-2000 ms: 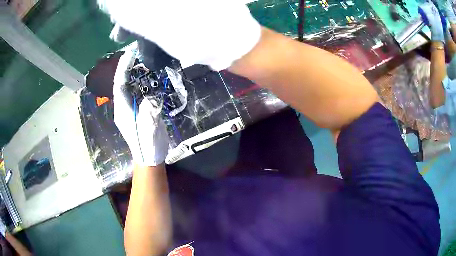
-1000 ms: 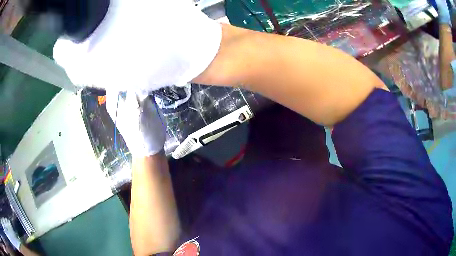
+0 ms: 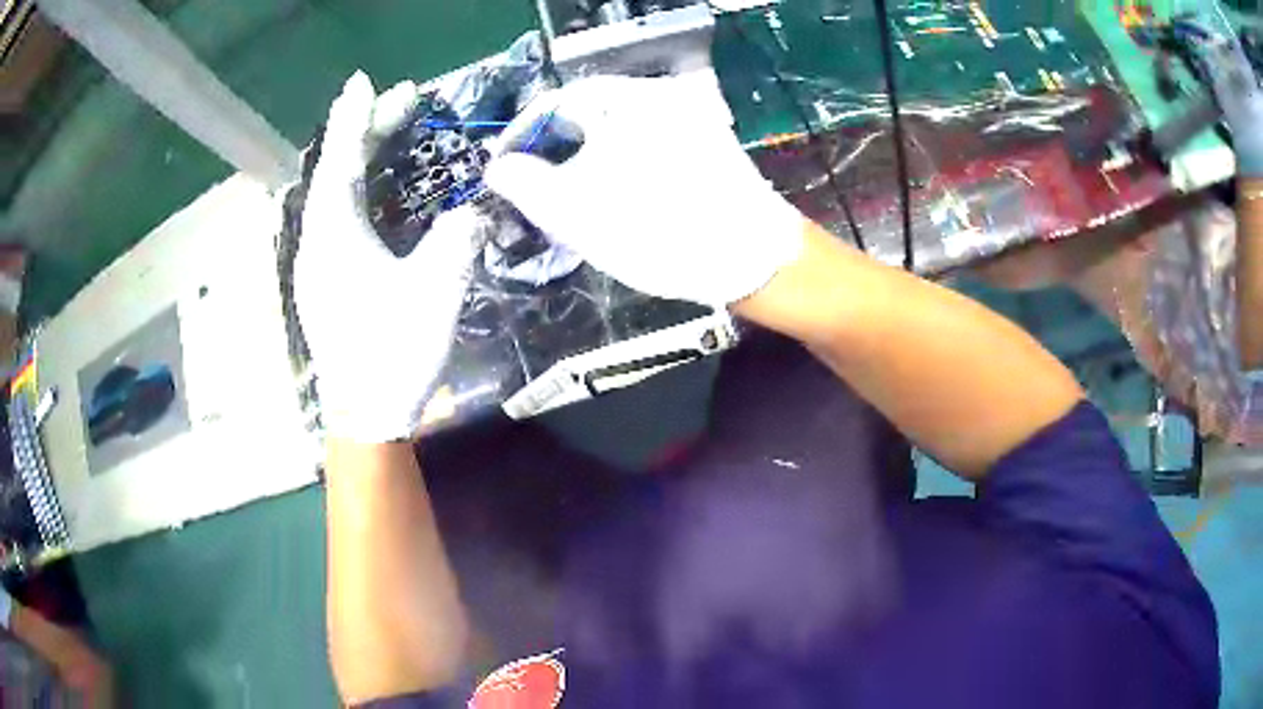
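Observation:
A small dark assembly (image 3: pixel 446 169) with bright metal details and blue wires lies in my left hand (image 3: pixel 367 284), which wears a white glove. The thumb and fingers are around its left and lower sides. My right hand (image 3: pixel 644 187), also in a white glove, is at the assembly's right side. Its fingertips are pinched near a thin blue strand or wire (image 3: pixel 478 126). The hand hides part of the unit. A crumpled whitish bundle (image 3: pixel 538 263) lies below the right fingers on the black mat (image 3: pixel 603 308).
A slotted silver-white bracket (image 3: pixel 630 363) is at the mat's front edge. A grey box (image 3: pixel 634 42) stands behind my right hand. A pale board (image 3: pixel 229 367) with a picture sheet (image 3: pixel 132 398) is at left. Black cables (image 3: pixel 898 153) hang right of centre. Parts of other people show at both sides.
The black driver-like tool held over the unit earlier is gone from view. My right hand has come down and right to the unit, uncovering it and the grey box.

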